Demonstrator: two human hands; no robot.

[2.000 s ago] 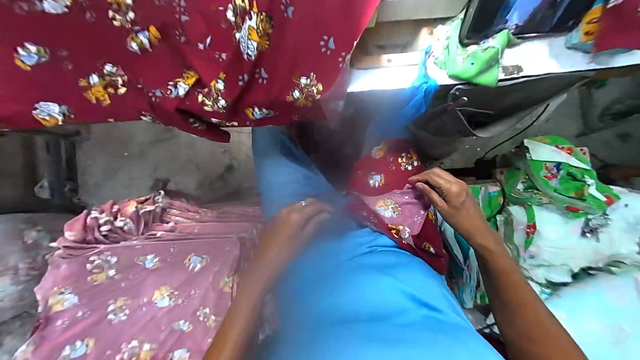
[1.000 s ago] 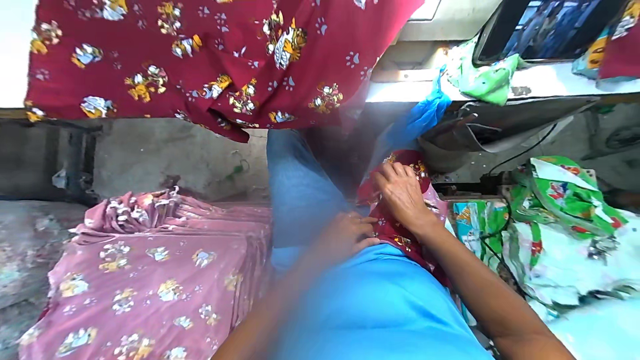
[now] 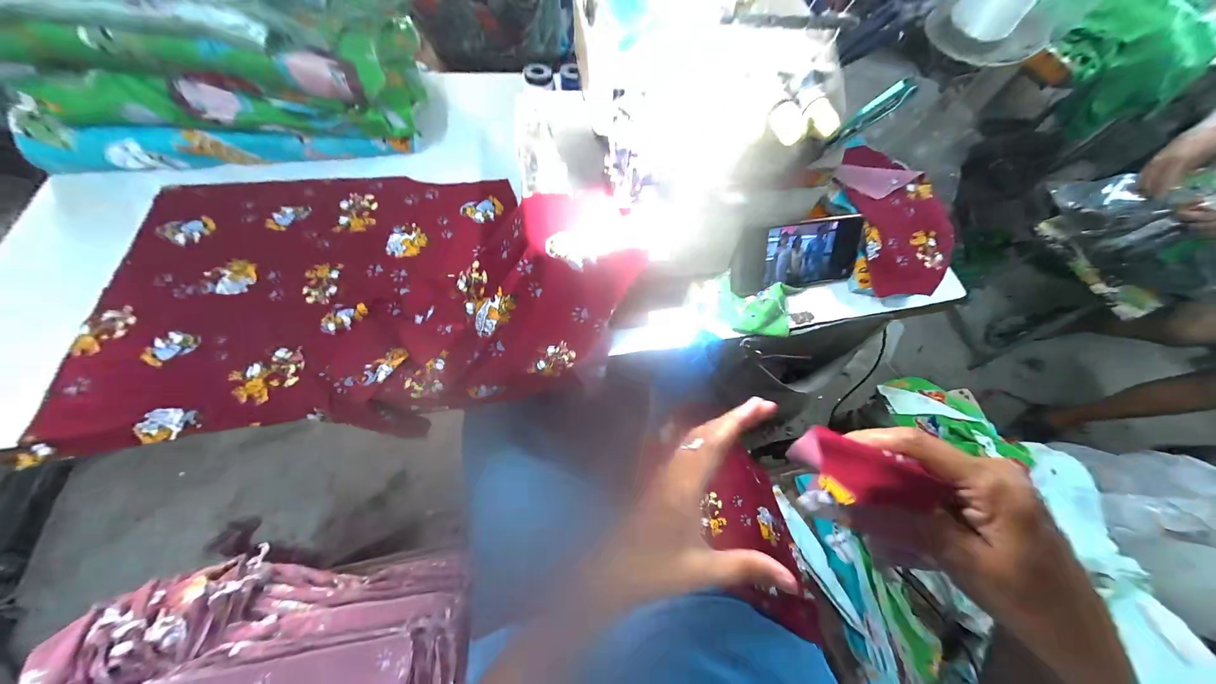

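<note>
In my right hand [image 3: 959,494] is a small folded piece of dark red printed fabric [image 3: 869,470], pinched between thumb and fingers. My left hand [image 3: 698,513], partly blurred, is spread with thumb and fingers apart, just left of it and holding nothing. Below the left hand, more dark red printed fabric [image 3: 746,503] lies over my lap. A large dark red cloth with cartoon animals and paw prints [image 3: 323,304] spreads across the white table [image 3: 85,204], its right end under the glaring lit sewing machine [image 3: 703,114].
Pink printed fabric [image 3: 313,627] is stacked at lower left. Green and blue rolls [image 3: 218,104] lie on the table. A phone [image 3: 812,252] stands beside a red fabric piece [image 3: 907,228]. Green and white cloths [image 3: 950,418] are piled at right. Another person's hand [image 3: 1183,161] shows at far right.
The view has tilted up and shows more of the table. My right hand has lifted off my lap with a folded red piece in it. My left hand has opened, away from the fabric.
</note>
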